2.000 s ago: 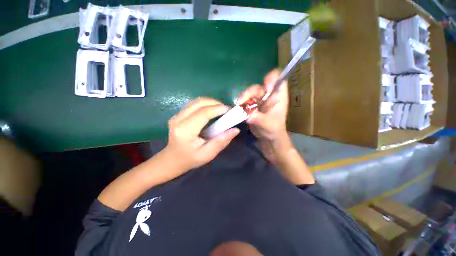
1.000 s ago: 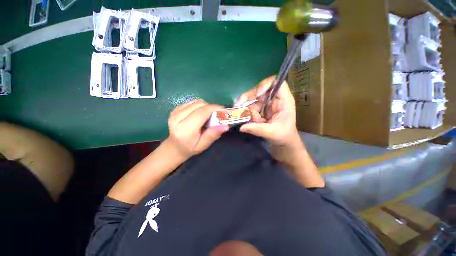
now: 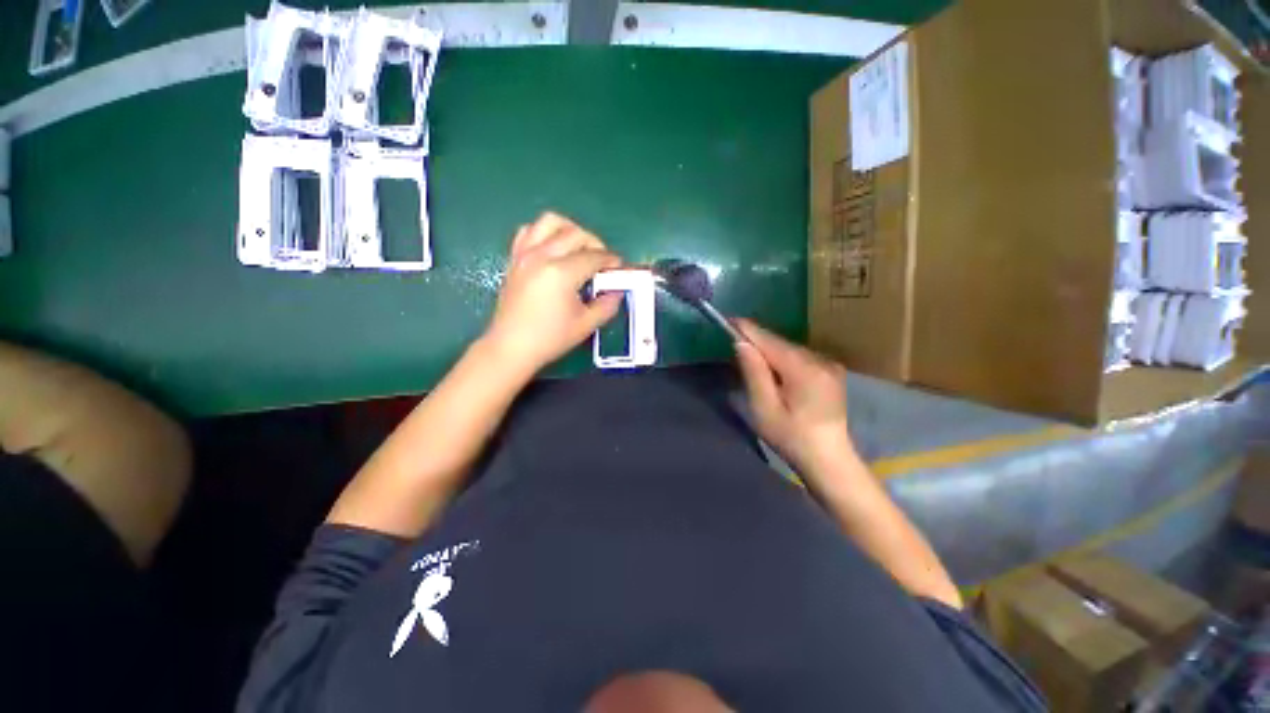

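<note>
A white front housing (image 3: 642, 323) lies at the bench's front edge, its window facing up. My left hand (image 3: 554, 290) holds it at its upper left corner. My right hand (image 3: 797, 390) grips the slim handle of the mallet (image 3: 687, 281). The mallet's dark head is at the housing's upper right corner; whether it touches cannot be told. The yellow-green head is not visible. Whether an insert is inside the housing cannot be told.
Stacked housings (image 3: 287, 199) stand in several piles at the back left. An open carton (image 3: 992, 209) packed with white housings is at the right. A metal rail (image 3: 738, 31) crosses the back. Another person's arm (image 3: 105, 443) is at the left. Brown cartons (image 3: 1079, 634) are low right.
The housing has gone from being held up edge-on to lying window-up at the bench edge. The mallet has swung down from upright beside the carton, and my right hand has moved down its handle.
</note>
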